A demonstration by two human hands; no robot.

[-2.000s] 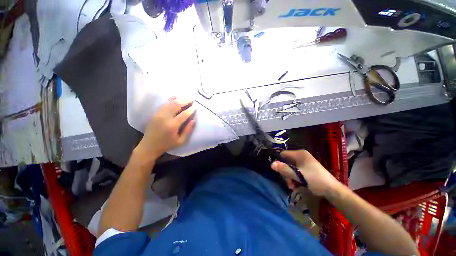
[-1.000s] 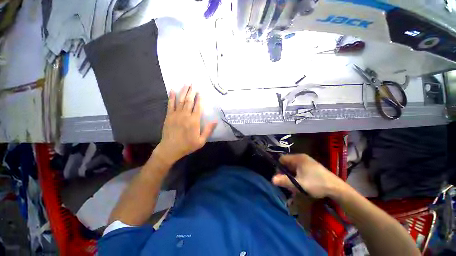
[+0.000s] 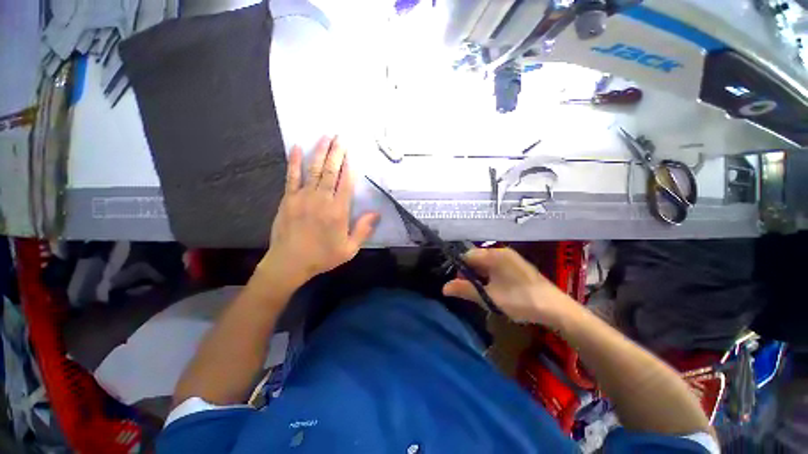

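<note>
The garment panel (image 3: 208, 133) lies on the white table, dark grey-brown on its left and white on its right. My left hand (image 3: 316, 217) lies flat on its white part, fingers spread and pointing up and away. My right hand (image 3: 509, 284) is shut on the black fabric shears (image 3: 423, 232). Their blades point up and left, at the right side of the panel near the table's front edge. The panel's white right edge is washed out by glare, so I cannot tell whether the blades touch it.
Trimmings (image 3: 529, 191) lie right of the shears. Second scissors (image 3: 664, 182) and a red-handled tool (image 3: 616, 97) lie further right. The JACK sewing machine (image 3: 656, 53) stands at the back right. A stack of pieces (image 3: 84, 31) is at the back left. Red baskets (image 3: 66, 372) holding cloth are below.
The panel has been turned and straightened, its dark part now upright on the left. My left hand has flattened with fingers spread. The shears have moved left and up to the panel's side.
</note>
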